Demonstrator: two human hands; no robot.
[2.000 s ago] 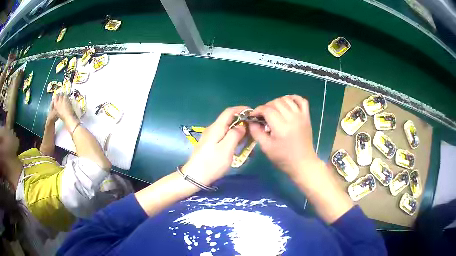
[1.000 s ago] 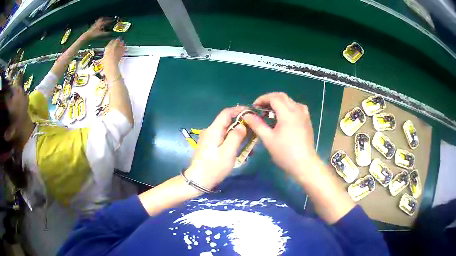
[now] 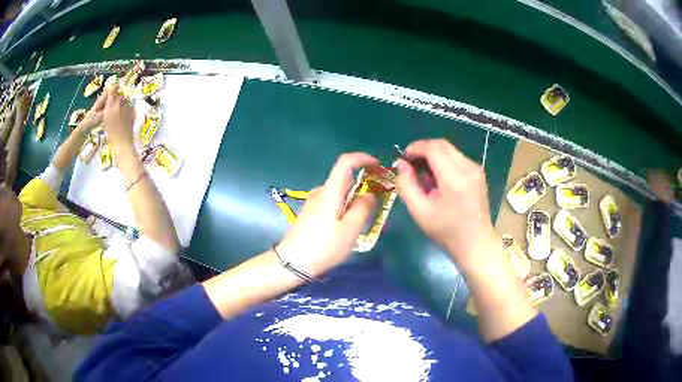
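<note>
My left hand grips a partly assembled unit, a cream oblong shell with yellow inside, held upright above the bench. Reddish thin wires show at its upper end. My right hand is at the upper right of the shell, thumb and fingers pinching a small dark part beside the wires; its detail is blurred. Side cutters with yellow handles lie open on the bench left of my left hand.
A cardboard sheet at right holds rows of units. A green conveyor with spaced units runs beyond the metal edge. At left a person in yellow and white works over a white work sheet with units. A grey post stands ahead.
My right hand has moved slightly right, away from the shell's end, and more of the shell shows. The belt unit has moved right. The neighbour's hands came back from the belt.
</note>
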